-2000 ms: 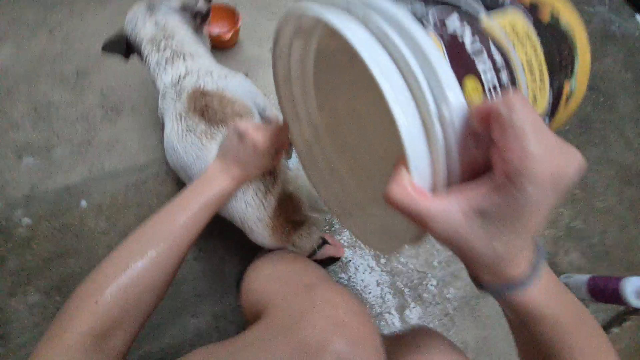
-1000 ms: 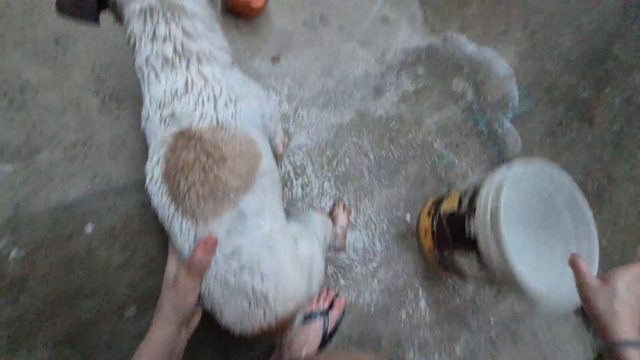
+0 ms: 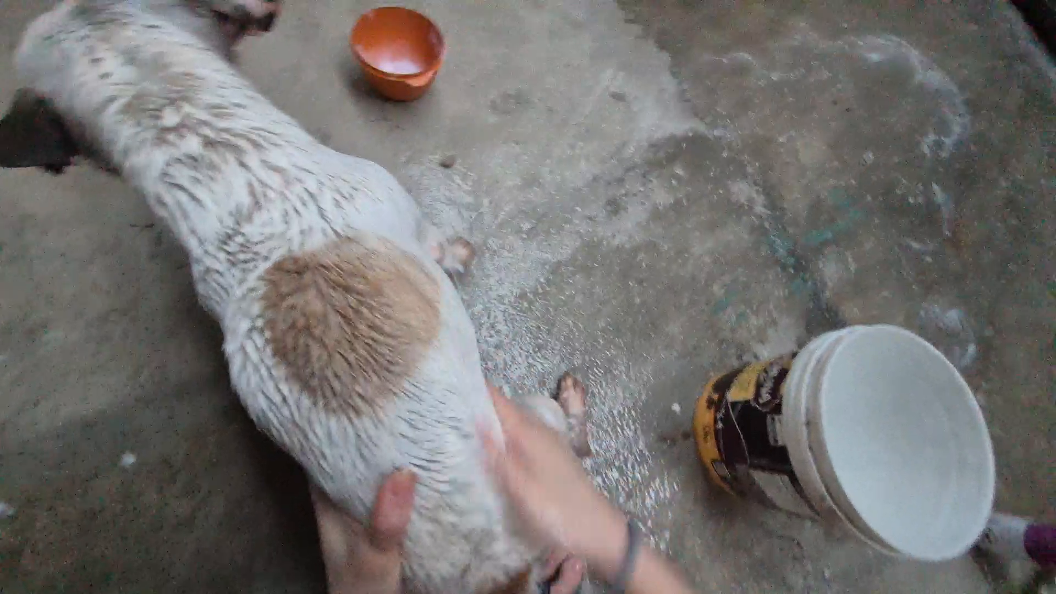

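A wet white dog with a round tan patch stands on the concrete floor, its head toward the top left. My left hand lies against the dog's left flank near the rump, thumb on its back. On the other flank rests my right hand, slightly blurred, with a dark band at the wrist. Neither hand grips an object; the dog's hindquarters are between them. To the right stands a white plastic bucket with a dark and yellow label. Some fingers are hidden by the dog's body.
An orange plastic bowl sits on the floor near the dog's head. Wet, foamy concrete spreads between the dog and the bucket. A white and purple object lies at the lower right edge, partly behind the bucket.
My right hand has let go of the bucket, which it held up earlier, and has moved left onto the dog's flank. The bucket now stands on the floor.
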